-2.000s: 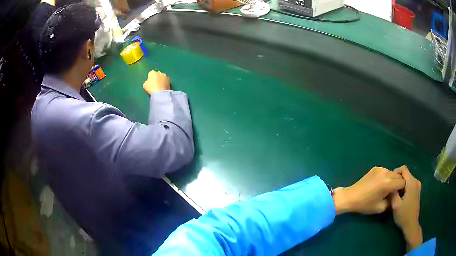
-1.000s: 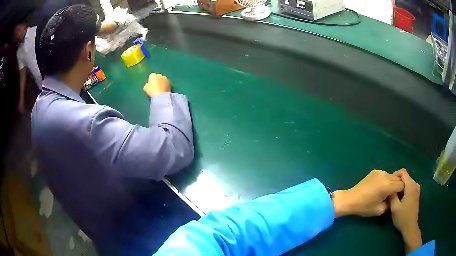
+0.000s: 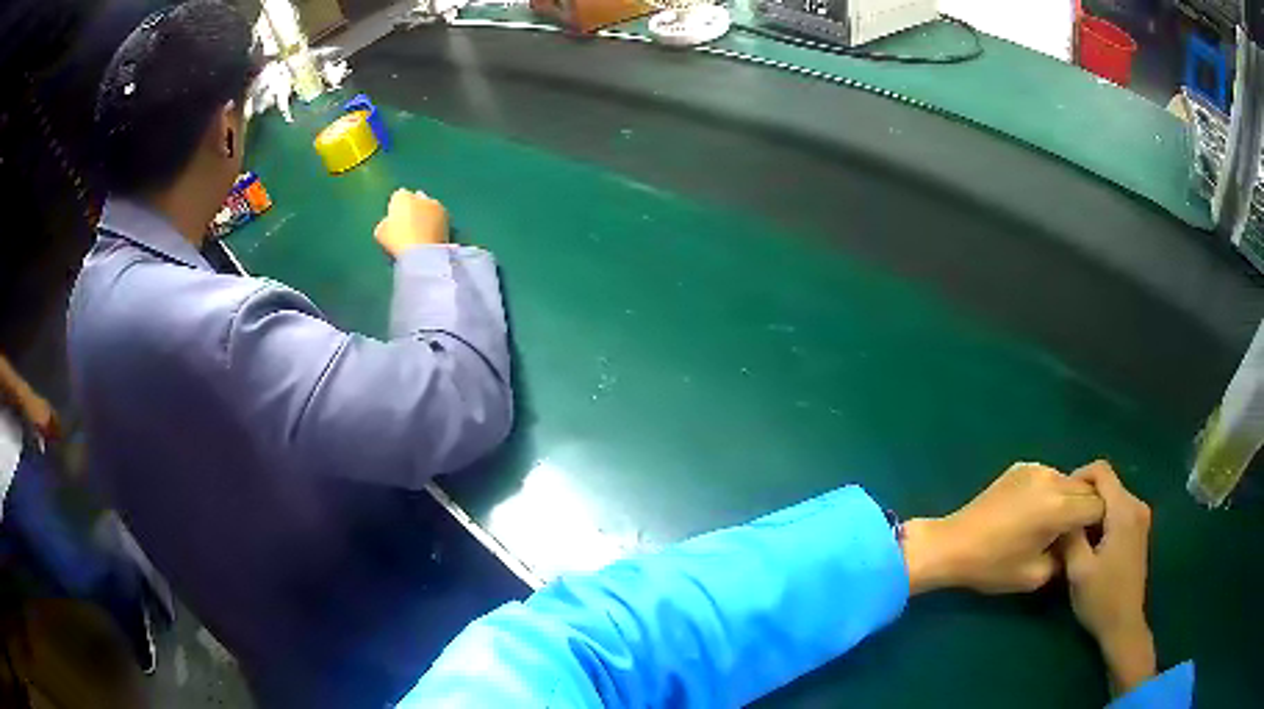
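My left hand (image 3: 1009, 528) and my right hand (image 3: 1113, 557) rest together on the glossy green bench (image 3: 693, 402) at the lower right, fingers curled against each other. My left arm in its blue sleeve reaches across from the lower left; only the cuff of my right sleeve shows. No object is visible in either hand, though the space between the fingers is hidden.
A person in grey-blue (image 3: 277, 346) sits at the left, fist on the bench. Beyond it stands yellow tape on a blue holder (image 3: 347, 140). A wrapped post (image 3: 1231, 429) is at the right edge. A dark belt strip (image 3: 832, 194) and green shelf lie behind.
The view has shifted slightly, so the scene sits a little further left. My hands stay together. Another person's hand now shows at the left edge, and the white material at the far end looks different.
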